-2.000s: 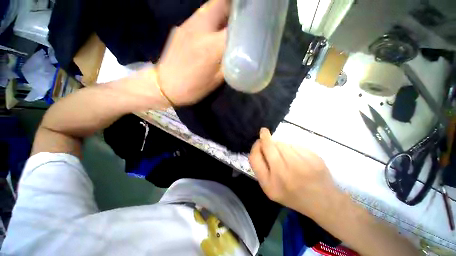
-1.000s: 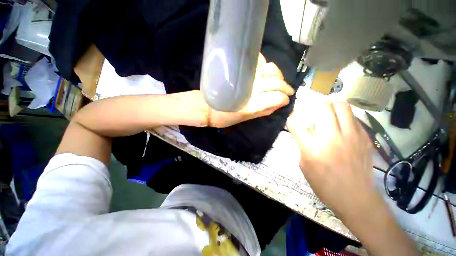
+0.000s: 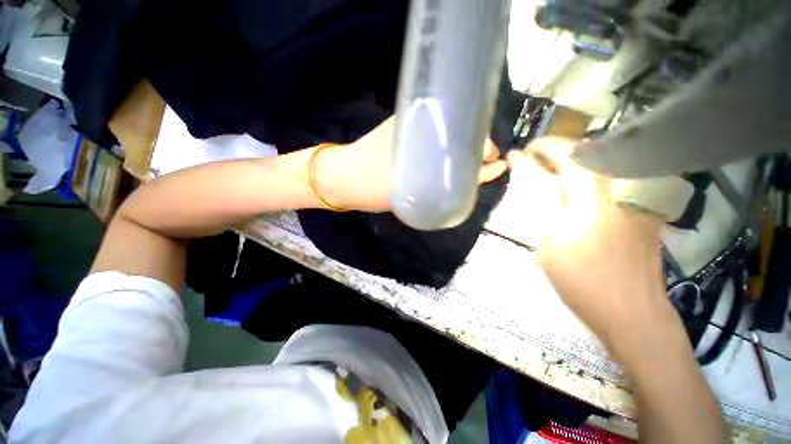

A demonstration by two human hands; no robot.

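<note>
The black garment piece [image 3: 390, 247] lies over the table and under the presser-foot area [image 3: 531, 117] of the sewing machine [image 3: 702, 104]. My left hand [image 3: 369, 173] rests on the cloth, partly hidden behind a translucent grey tube [image 3: 438, 165]; its fingertips show right of the tube. My right hand [image 3: 598, 230] is at the cloth's right edge below the presser foot, fingers bent. It is overexposed, and whether it pinches the edge cannot be told. The tan block [image 3: 568, 121] shows just above its fingers.
A cream tape roll [image 3: 655, 195] is partly hidden by the machine head. Black-handled shears [image 3: 728, 303], a reddish thin tool [image 3: 763, 368] and an orange-yellow handle [image 3: 763, 251] lie at right. The chipped table edge [image 3: 416, 312] runs diagonally. A red basket [image 3: 577, 434] is below.
My right hand has moved from the cloth's lower corner up to its edge near the presser foot. My left hand has moved lower on the cloth. The view has shifted slightly.
</note>
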